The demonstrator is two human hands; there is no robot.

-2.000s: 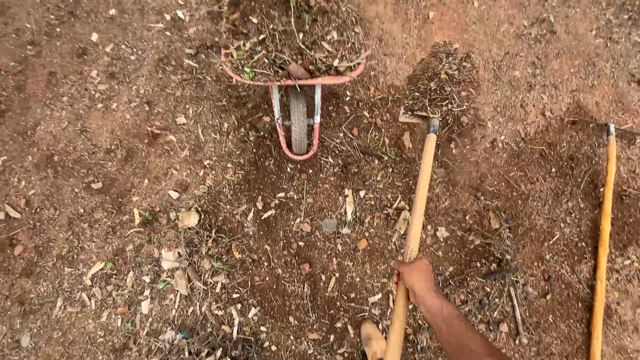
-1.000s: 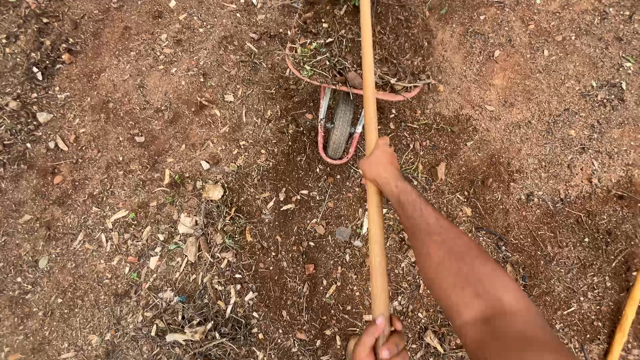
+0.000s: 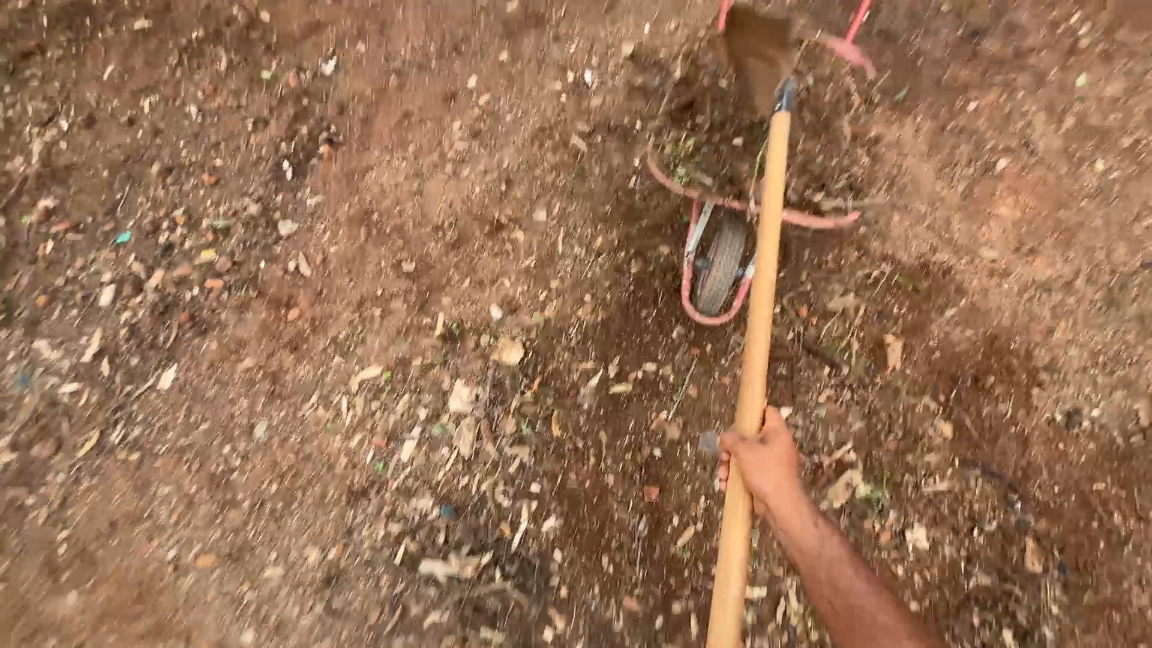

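Observation:
My right hand (image 3: 763, 457) is closed around the wooden handle (image 3: 758, 324) of a shovel, low in the view. The handle runs up over the front rim of a wheelbarrow. Its metal blade (image 3: 758, 49), blurred and brown, is over the wheelbarrow's load of soil, twigs and plant debris (image 3: 706, 126). No load can be made out on the blade. The wheelbarrow's red front rim (image 3: 702, 196), tyre (image 3: 723, 261) and red front guard (image 3: 711, 319) face me. My left hand is out of the frame.
Reddish bare soil (image 3: 432, 216) surrounds the wheelbarrow, strewn with wood chips, dry leaves, small stones and twigs. Pale larger pieces (image 3: 454, 565) lie at the lower middle. Part of the wheelbarrow's red frame (image 3: 859, 20) shows at the top edge.
Two seconds ago the blade lay with debris on it, right of the wheelbarrow; now it is over the load. My left hand, on the handle's lower end one second ago, has left view. The view has shifted.

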